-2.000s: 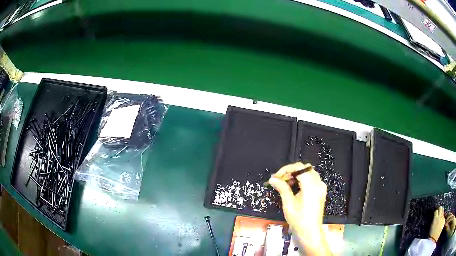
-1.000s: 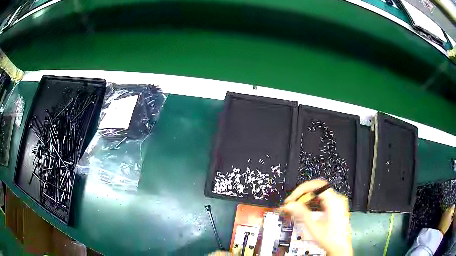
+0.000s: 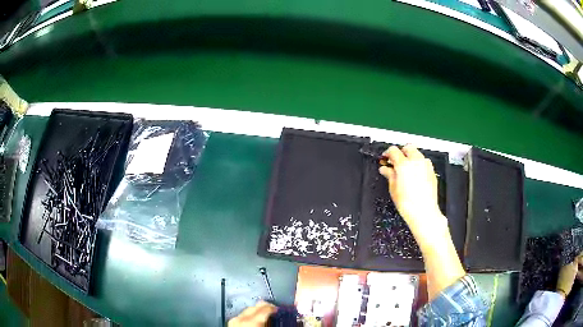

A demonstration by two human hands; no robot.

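My right hand (image 3: 410, 175) is over the upper part of the tray of small dark parts (image 3: 395, 239), its fingers closed on a small dark tool, likely tweezers (image 3: 382, 159). My left hand (image 3: 254, 315) is cut off by the bottom edge, beside a dark object (image 3: 284, 317); its grip is unclear. The orange fixture (image 3: 308, 281) with white and silver plates lies right of that hand. Small silver parts (image 3: 313, 237) lie low in the middle-left tray (image 3: 319, 172). Two black rods (image 3: 223, 300) (image 3: 266, 284) lie on the green mat near my left hand.
A tray of tangled rods (image 3: 70, 204) is at far left, with a clear bag (image 3: 150, 211) beside it. A near-empty tray (image 3: 495, 211) rests tilted at right. At far right, another person's hand (image 3: 567, 276) is by a dark parts pile (image 3: 540, 265).
My right hand has moved from the fixture up to the top of the dark-parts tray. My left hand shows more at the bottom edge. A second black rod now shows beside it.
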